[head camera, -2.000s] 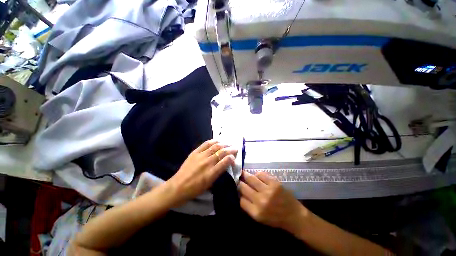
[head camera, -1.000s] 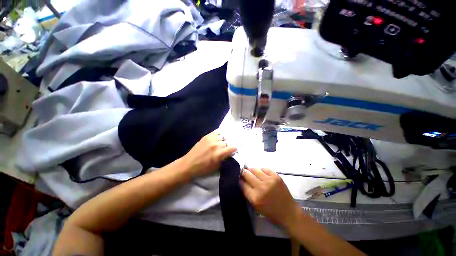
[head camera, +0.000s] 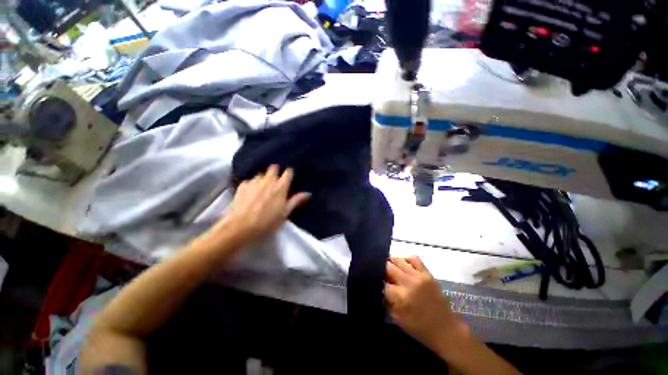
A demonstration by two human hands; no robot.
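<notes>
A black fabric panel (head camera: 322, 154) lies left of the needle area of the white sewing machine (head camera: 476, 110), joined to light grey cloth (head camera: 161, 168). Its narrower black part runs down over the table's front edge. My left hand (head camera: 264, 201) lies on the left part of the black panel with fingers spread. My right hand (head camera: 414, 289) holds the right edge of the hanging black part near the table edge; its fingertips are partly hidden. The presser foot is too blurred to make out.
Black strips (head camera: 546, 227) lie tangled under the machine arm, beside a yellow-green piece (head camera: 505, 271). A ruler-like band (head camera: 505, 307) runs along the front edge. A beige machine (head camera: 69, 128) stands at left. More grey cloth (head camera: 242, 44) is heaped behind. A dark device (head camera: 564, 36) hangs above.
My left hand has moved left from the needle area onto the black panel, its fingers now spread. My right hand is slightly lower. The black panel now reaches further right, and the camera view has shifted.
</notes>
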